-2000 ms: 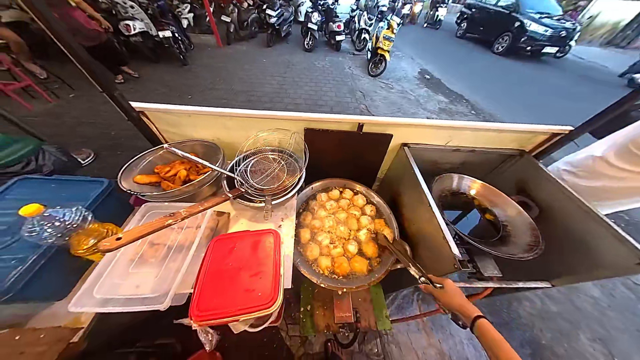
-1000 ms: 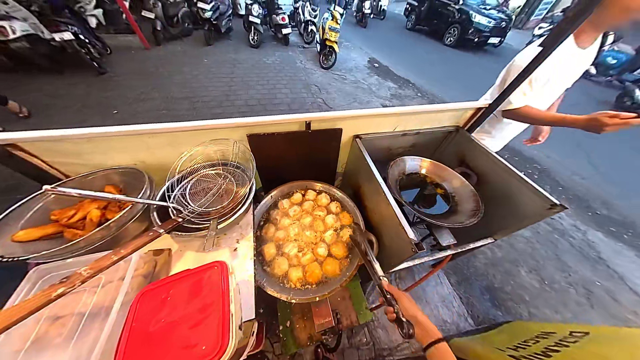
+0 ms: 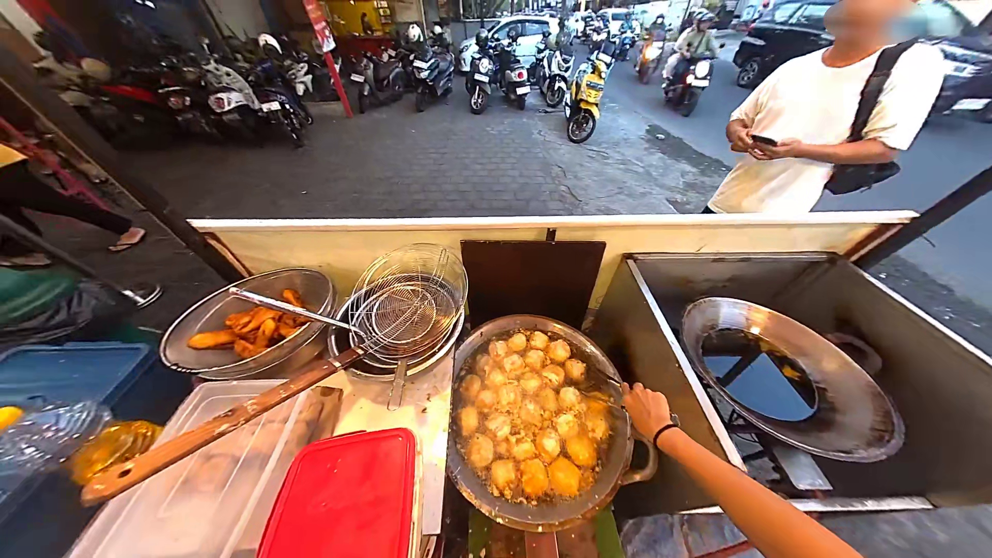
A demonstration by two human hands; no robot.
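Observation:
My right hand (image 3: 648, 409) is at the right rim of a wok (image 3: 535, 518) of bubbling oil, closed around the handle of metal tongs whose tips reach into the oil. Many round golden fritters (image 3: 535, 411) float there. My left hand is not in view. Left of the wok, wire skimmers (image 3: 411, 310) rest on a metal bowl, one with a long wooden handle (image 3: 225, 426) lying across a clear plastic box (image 3: 194, 480). Farther left, a metal colander (image 3: 186, 341) holds fried brown pieces (image 3: 263, 325). A red-lidded container (image 3: 341, 496) sits at the near left.
A second wok (image 3: 860, 418) with dark oil stands inside a metal enclosure (image 3: 922, 325) at the right. A low panel (image 3: 372, 225) edges the cart's far side. Beyond it a person (image 3: 821, 116) in a white shirt holds a phone. An oil bottle (image 3: 116, 446) lies at the left.
My right hand has moved up along the wok's right side, with the tongs in the oil. The person in white now stands holding a phone in both hands. The view has shifted.

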